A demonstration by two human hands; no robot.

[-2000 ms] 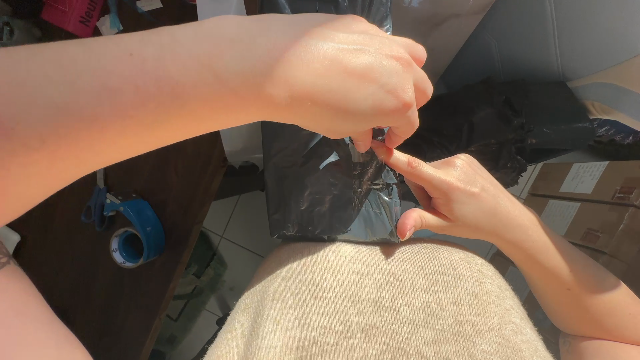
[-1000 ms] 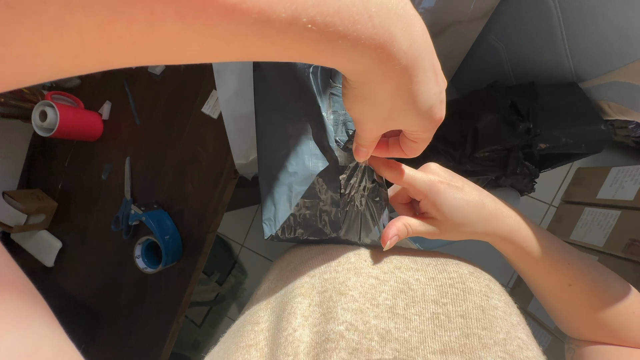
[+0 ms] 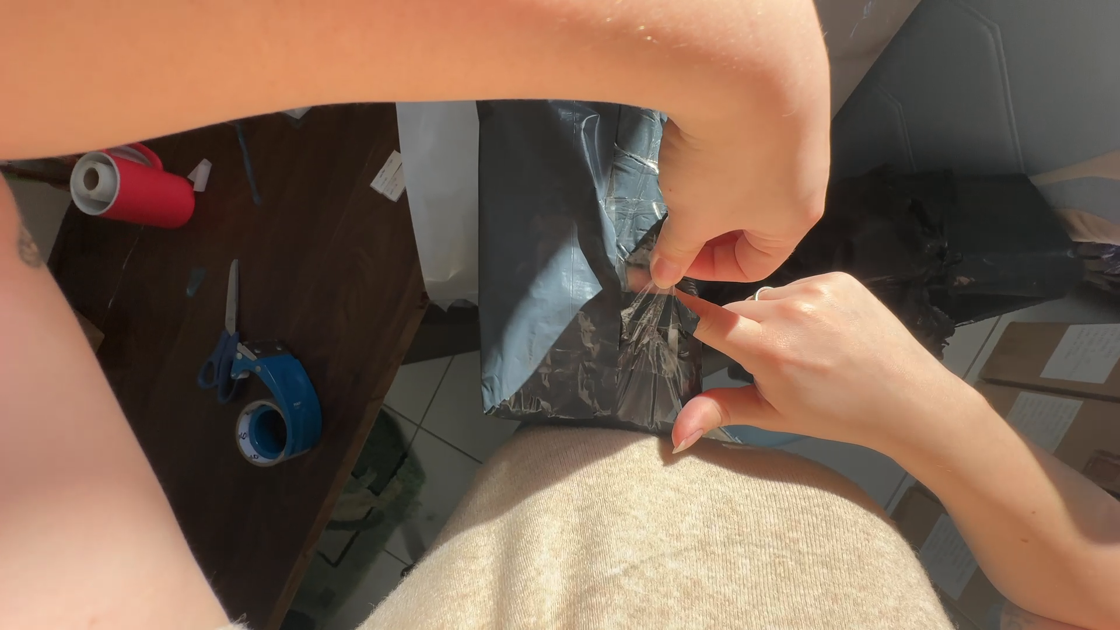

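Note:
A package wrapped in dark plastic film (image 3: 547, 254) lies in front of my beige sweater. Clear tape or film (image 3: 652, 359) over its lower right part is stretched into creases that fan out from one point. At that point my left hand (image 3: 744, 192) pinches the clear film between thumb and fingertip, its wrist bent down from above. My right hand (image 3: 787, 350) reaches in from the right, with its index finger against the film at the pinch and its thumb by the package's lower right corner. Its other fingers are mostly hidden.
On the dark wooden table (image 3: 332, 262) at left are scissors (image 3: 229, 306), a blue tape dispenser with a roll (image 3: 297, 407) and a red cylinder (image 3: 149, 188). Black plastic-wrapped goods (image 3: 1006, 236) lie at right, above cardboard boxes with written labels (image 3: 1032, 350).
My left hand has turned so its wrist bends more steeply down over the package. The clear film now shows stretched creases below the pinch. The view has shifted, showing more of the table.

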